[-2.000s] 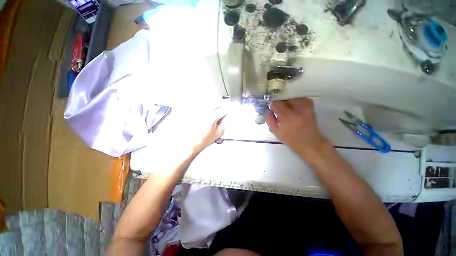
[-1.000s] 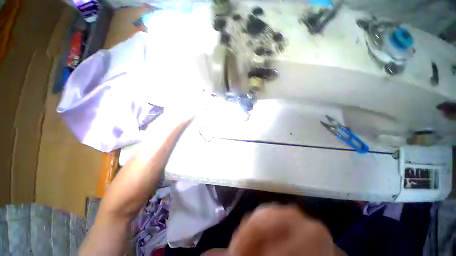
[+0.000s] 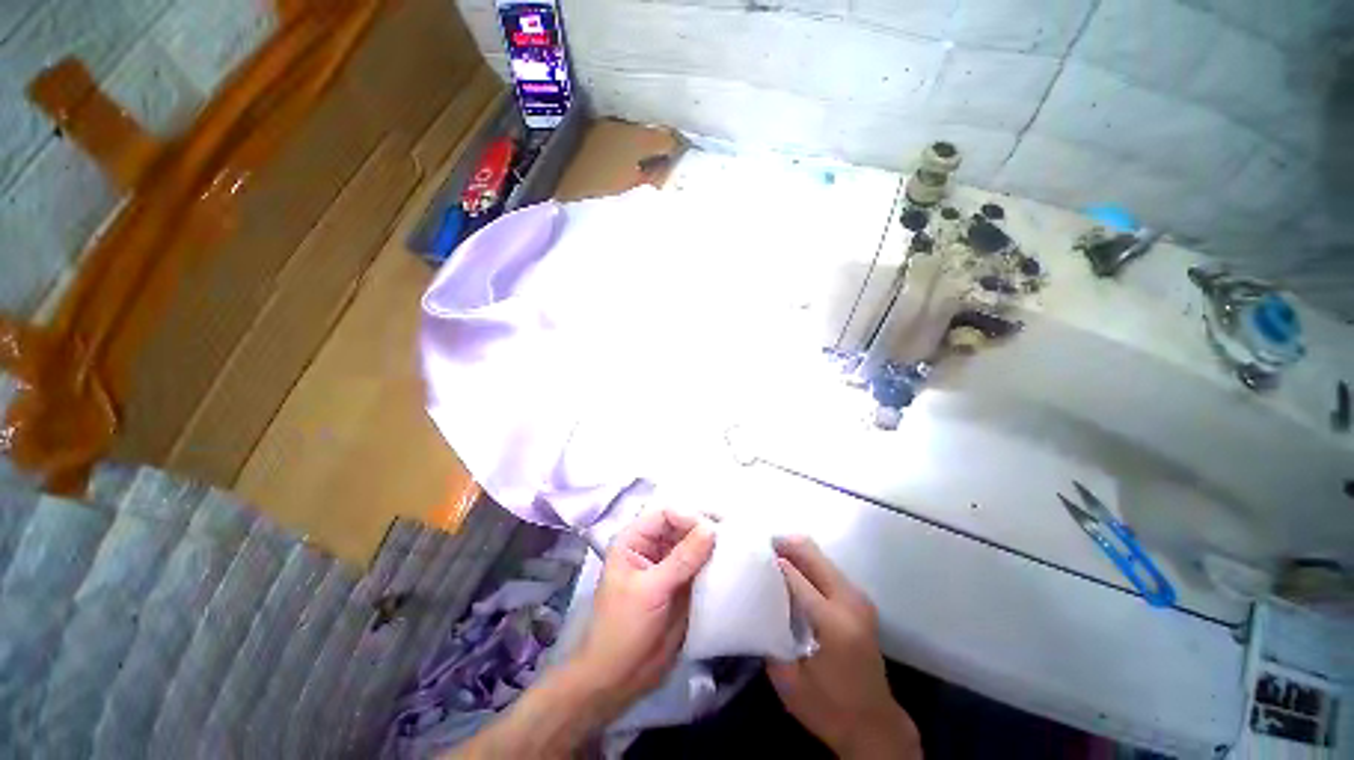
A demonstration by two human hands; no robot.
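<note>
A small whitish fabric piece (image 3: 743,601) is held between my two hands at the table's front edge. My left hand (image 3: 653,572) grips its left side with thumb and fingers. My right hand (image 3: 832,624) grips its right side. A larger lilac satin panel (image 3: 498,356) lies on the table to the left, bleached white under the lamp. The presser foot and needle (image 3: 891,386) of the sewing machine (image 3: 1099,342) are behind and right of my hands, apart from the held piece.
Blue snips (image 3: 1117,545) lie right of the needle. A tool tray (image 3: 505,186) and lit phone (image 3: 536,63) stand at the back left on cardboard (image 3: 319,401). Crumpled lilac cloth (image 3: 483,653) is below the table's left edge. A control panel (image 3: 1292,690) is at the right end.
The view has swung left and up. My right hand has come up from the lap, and both hands now hold the whitish piece at the front edge, away from the needle.
</note>
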